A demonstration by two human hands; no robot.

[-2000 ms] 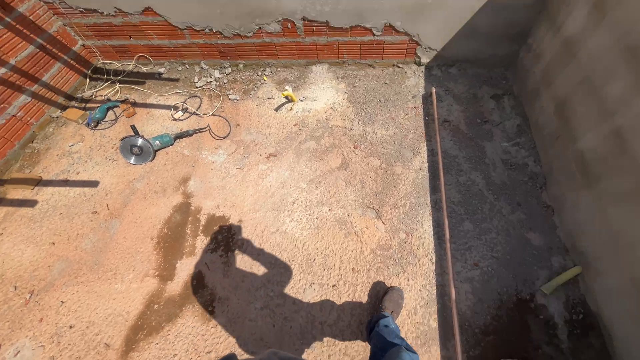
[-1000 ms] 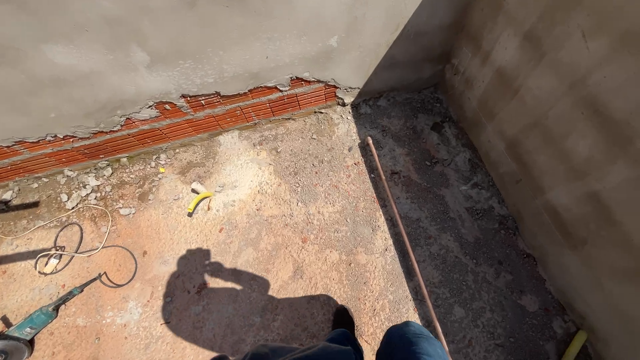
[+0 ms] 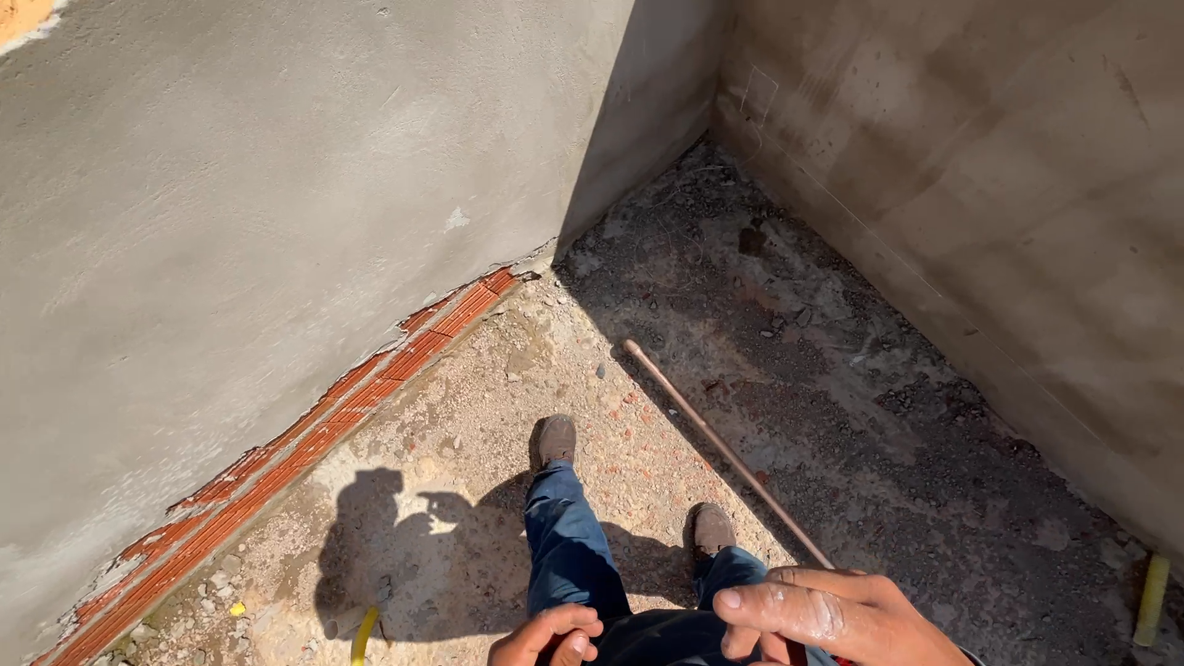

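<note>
My left hand [image 3: 548, 636] is at the bottom edge, in front of my blue trousers, its fingers curled and nothing visible in them. To its right is my right hand [image 3: 823, 615], dusted with white powder, fingers bent and pointing left; no object shows in it. The two hands are apart. Beyond my right hand a long brown pipe [image 3: 708, 430] lies on the floor along the shadow's edge, its near end hidden behind that hand. A short yellow hose piece [image 3: 365, 636] is at the bottom left beside a pale tube piece [image 3: 343, 622].
A grey plastered wall [image 3: 277, 185] rises at the left, with exposed red hollow bricks [image 3: 370, 388] along its base. Another plastered wall [image 3: 971, 185] stands at the right and meets it in a shaded corner. Rubble [image 3: 222, 578] lies near the bricks. A yellow-green tube [image 3: 1151, 599] lies far right.
Both hands have come into view at the bottom. The view has swung right and toward the corner, so the angle grinder seen earlier is out of frame. Both my shoes now show.
</note>
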